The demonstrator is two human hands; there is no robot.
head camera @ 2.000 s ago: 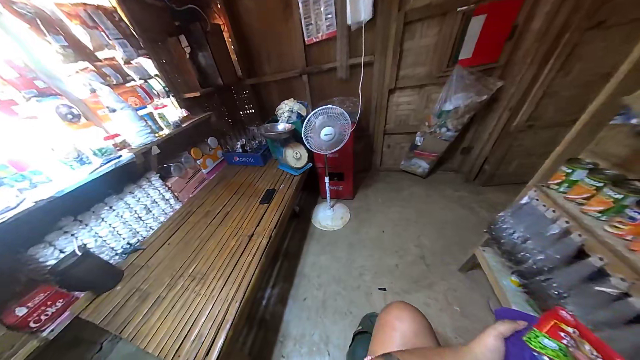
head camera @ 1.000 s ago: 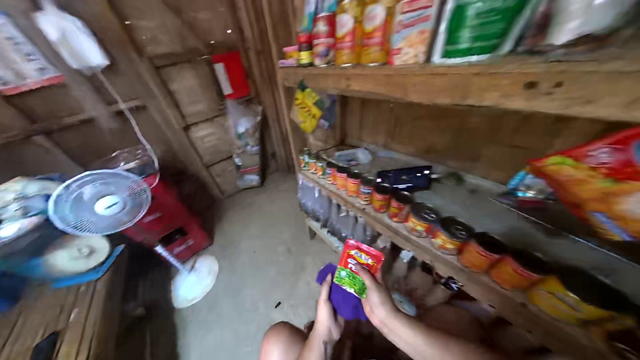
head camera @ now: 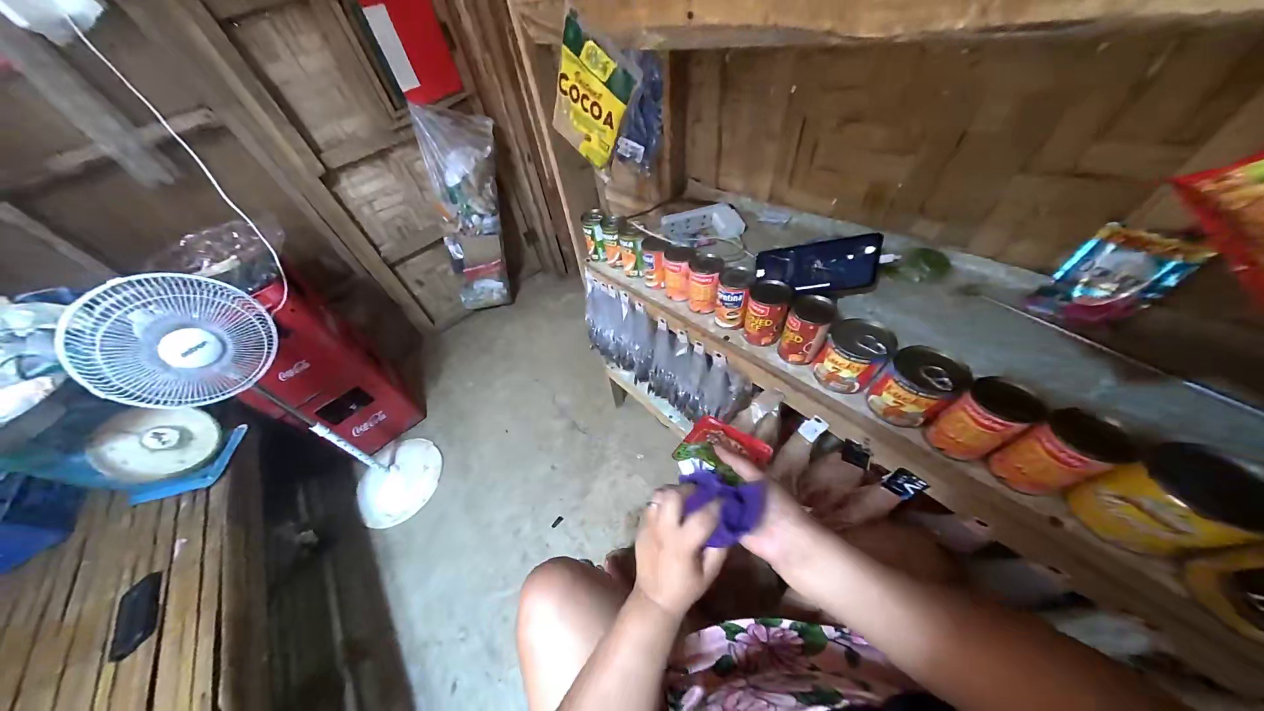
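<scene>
Both of my hands are together above my lap. A purple cloth is bunched between them. My left hand has its fingers closed on the cloth from the left. On the right, my right hand holds a red and green packet, which sticks out above the cloth, and the cloth is pressed against its palm side. Fingers partly hide the lower part of the packet.
Close on my right, a wooden shelf bears a row of cans and a phone; small bags hang below. An electric fan, a red crate and a slatted bench with a scale stand left.
The view has swung right from the bench to the shelf. My left hand, out of view two seconds ago, is at the cloth; the cloth is more bunched than one second ago.
</scene>
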